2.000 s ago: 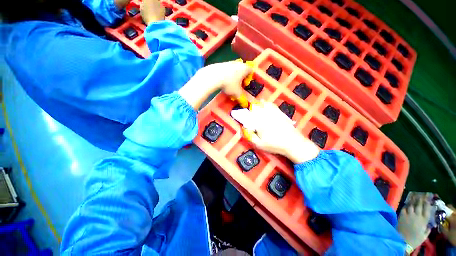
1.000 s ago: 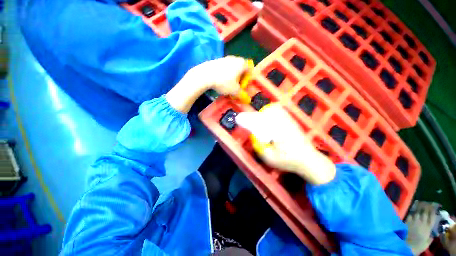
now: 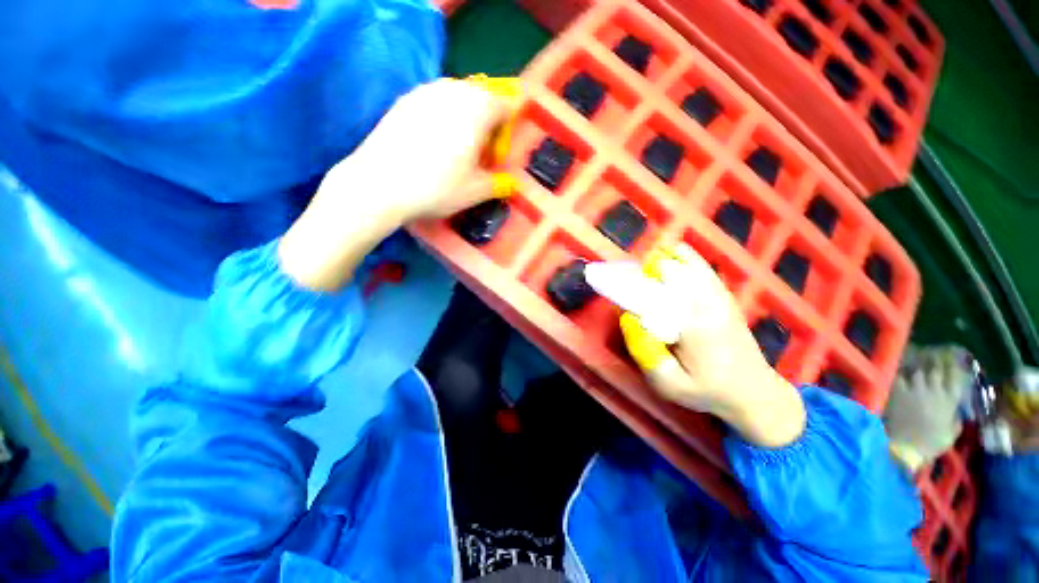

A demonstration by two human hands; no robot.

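Observation:
An orange-red foam tray (image 3: 555,207) lies in front of me, with small black housings in its pockets. My right hand (image 3: 712,342), with yellow finger cots, pinches a folded white cloth (image 3: 629,292). The cloth's tip is at a black housing (image 3: 569,285) in the near row, touching or just over it. My left hand (image 3: 416,148) is at the tray's left end, its yellow-tipped fingers curved and apart, with nothing visible between them. Its thumb is close to the corner housing (image 3: 482,220); contact is unclear.
Stacked filled foam trays (image 3: 786,108) stand behind the working tray on the green bench (image 3: 968,216). A neighbour's blue sleeve (image 3: 228,103) is close at upper left. At right are another person's gloved hand (image 3: 929,399) and part of another orange-red tray (image 3: 943,512).
The tray appears farther up and left in view. My right hand with the cloth has moved from the corner housing to its neighbour in the near row. My left hand remains by the tray's left end.

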